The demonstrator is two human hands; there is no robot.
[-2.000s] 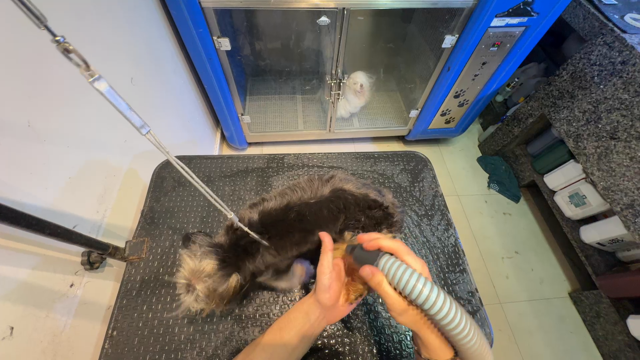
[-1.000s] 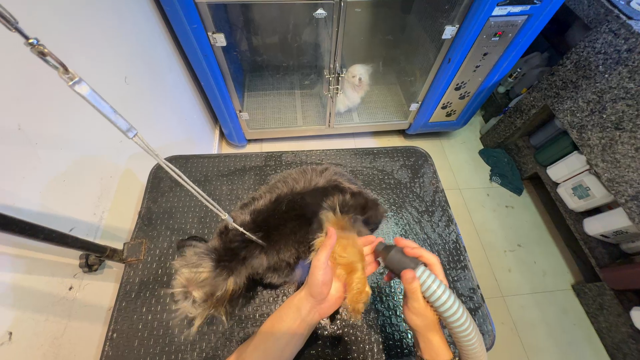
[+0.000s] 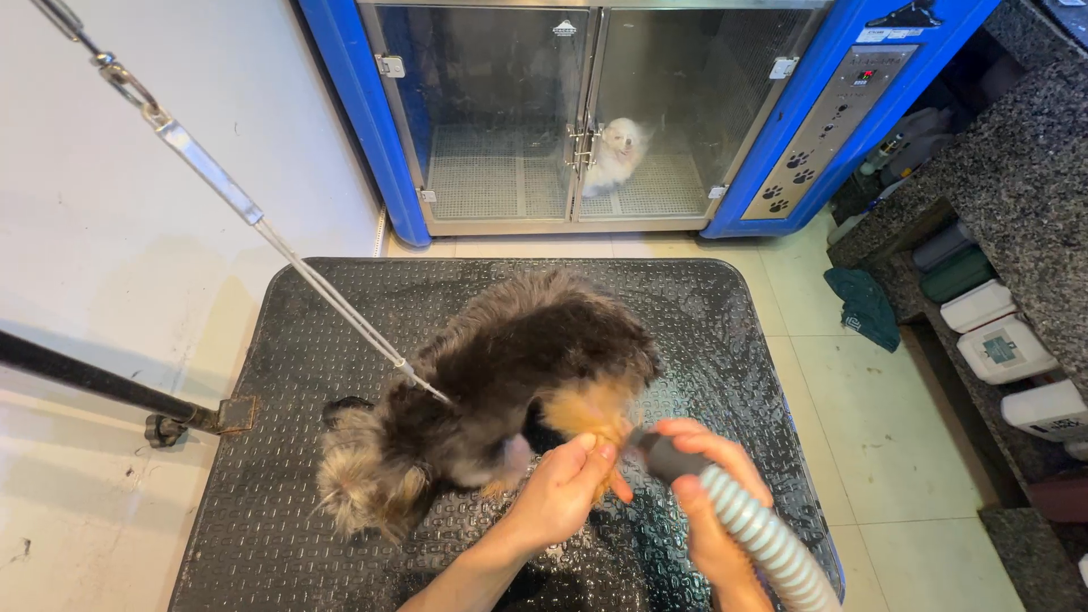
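Note:
A small dark dog [image 3: 544,357] with tan legs and a pale, shaggy head stands on a wet black textured grooming table [image 3: 314,297]. My left hand [image 3: 565,484] grips the dog's tan hind leg [image 3: 591,408] low down. In my right hand [image 3: 714,493] is the dark nozzle [image 3: 671,455] of a ribbed dryer hose [image 3: 765,535], its tip close to that leg, just right of my left fingers. A grooming loop [image 3: 340,314] runs from the upper left down to the dog's neck area.
Beyond the table stands a blue cabinet [image 3: 365,119] with glass doors, a white dog [image 3: 616,157] inside. The table's arm [image 3: 102,382] is at left. At right are a granite counter [image 3: 1011,170], white containers [image 3: 1007,348] on a shelf and a dark green cloth [image 3: 863,306] on the floor.
My left hand has moved from beside the tan leg to a grip low on it. The nozzle in my right hand has stayed close to the leg.

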